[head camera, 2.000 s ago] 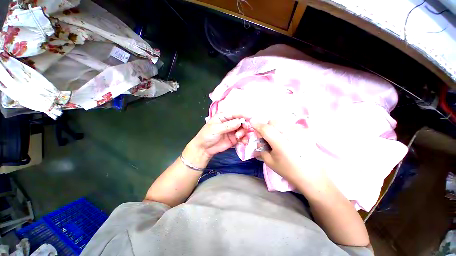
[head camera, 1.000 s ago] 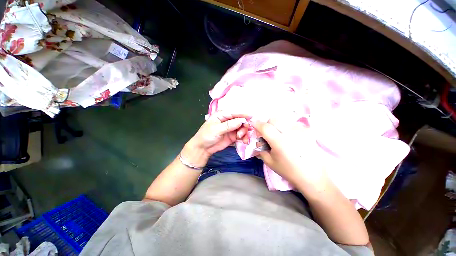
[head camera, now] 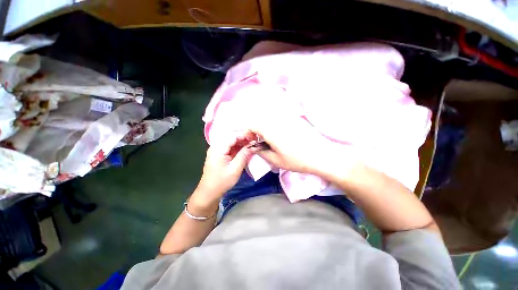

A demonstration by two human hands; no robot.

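The pink garment [head camera: 341,90] lies in a heap over my lap, with a fold of it between my hands. My left hand [head camera: 224,167] has its fingers curled on the near left edge of the cloth and pinches it. My right hand [head camera: 284,148] meets the left fingertips over the cloth. A small dark tool, likely the thread snips [head camera: 260,146], shows at my right fingers. The fingertips hide part of the cloth, and no needle or thread can be made out.
Floral garments [head camera: 85,130] hang at the left. The table with wooden drawers [head camera: 182,14] runs across the top. An open cardboard box [head camera: 477,198] stands at the right. A clear bag or bin [head camera: 213,48] is under the table. A blue crate corner [head camera: 113,281] shows at the bottom.
The view has turned, so the garment and hands appear further left and more of the box shows. The right hand has turned over the left fingertips, and the dark tool now lies between the hands.
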